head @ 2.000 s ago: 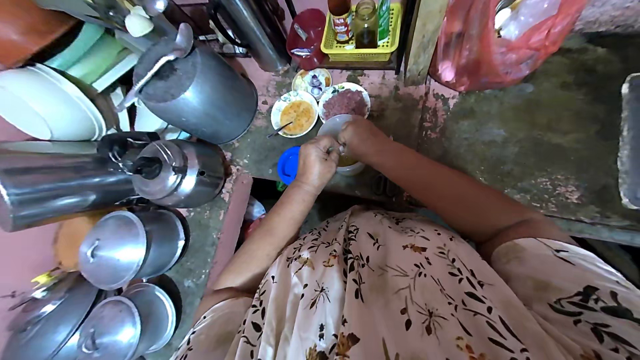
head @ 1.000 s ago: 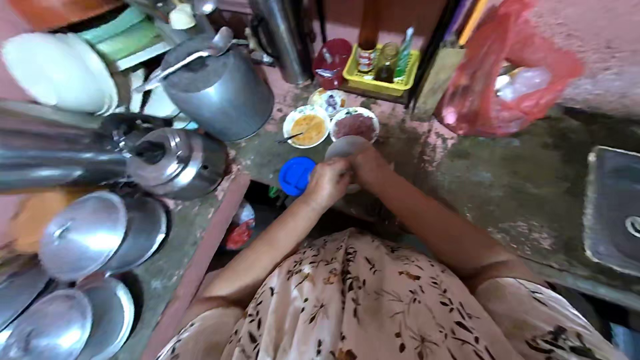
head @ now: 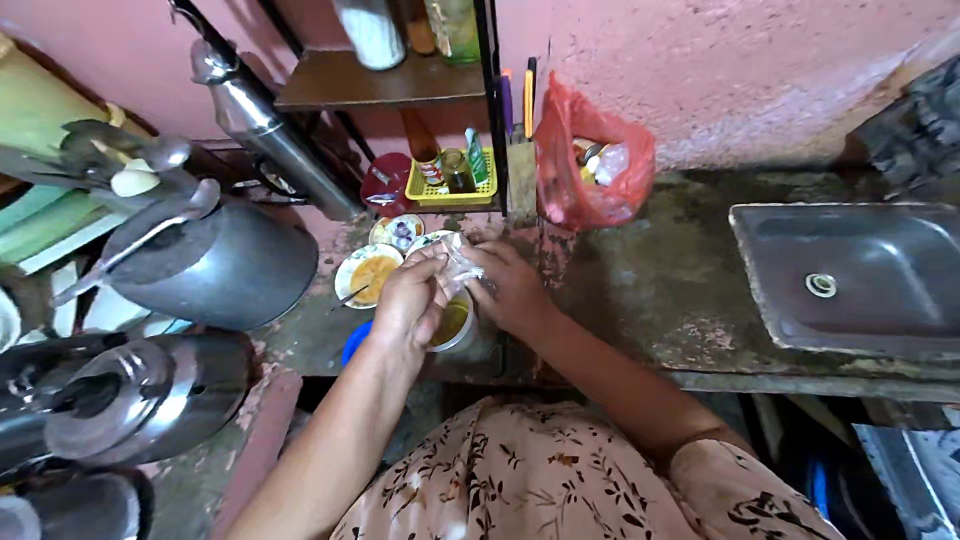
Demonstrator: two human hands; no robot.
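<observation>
A small clear plastic bag (head: 459, 266) is held between my left hand (head: 411, 296) and my right hand (head: 511, 283). Below the bag, a white plastic tub (head: 466, 334) with yellowish contents stands on the worktop, partly covered by my left hand. Left of that hand is a patterned bowl (head: 343, 279) of orange-yellow mixture with a dark-handled utensil in it. Another bowl (head: 429, 238) lies mostly hidden behind my fingers. Beyond them sits a small plate (head: 397, 231) with purplish pieces. A blue lid (head: 355, 341) shows beside my left forearm.
A large metal pot (head: 225, 262) with a ladle on top and a kettle (head: 172, 397) stand at left. Behind are a yellow basket (head: 454, 196) of bottles, a knife block (head: 521, 176) and a red plastic bag (head: 592, 180). A metal sink (head: 862, 277) is at right.
The view has shifted, bringing in the wall shelf and more of the sink. My hands, close together over the tub area before, now show the clear plastic bag between them.
</observation>
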